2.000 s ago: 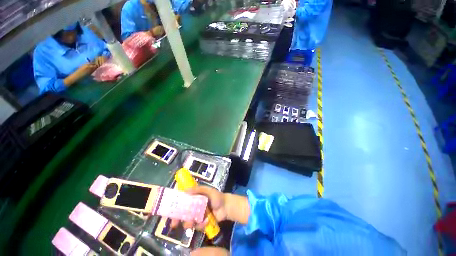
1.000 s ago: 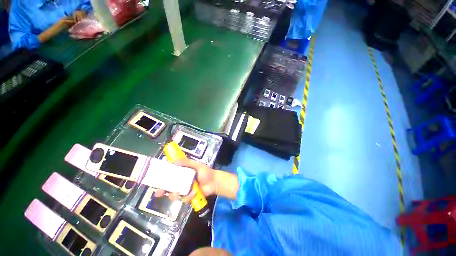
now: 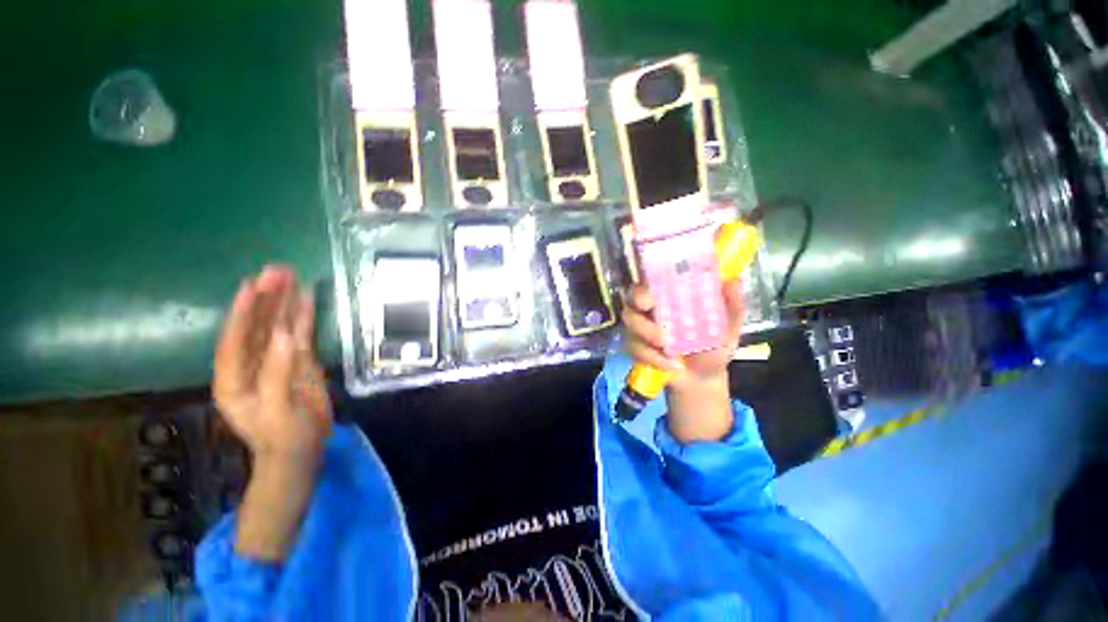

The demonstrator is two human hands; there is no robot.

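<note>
My right hand (image 3: 668, 334) holds an open flip phone unit (image 3: 684, 286) upright, its cream frame and dark screen (image 3: 665, 156) at the top, its pink keypad part in the fingers. The same hand also holds the yellow electric screwdriver (image 3: 734, 250), which passes behind the phone; its dark nose points down-left. My left hand (image 3: 273, 362) is raised left of the tray, slightly blurred, fingers extended and empty. The clear blister tray (image 3: 535, 360) holds three opened units with pink-white panels (image 3: 465, 61) in the back row and several units (image 3: 407, 310) in the front row.
A small translucent cup (image 3: 131, 109) stands on the green mat at the far left. A black cord (image 3: 804, 249) loops right of the tray. Stacked trays (image 3: 1033, 158) are at the right; a black box (image 3: 790, 401) is below the bench edge.
The view has turned toward the bench. My left hand now shows at the left, raised and empty. My right hand still holds the phone and screwdriver, now upright over the tray's right end.
</note>
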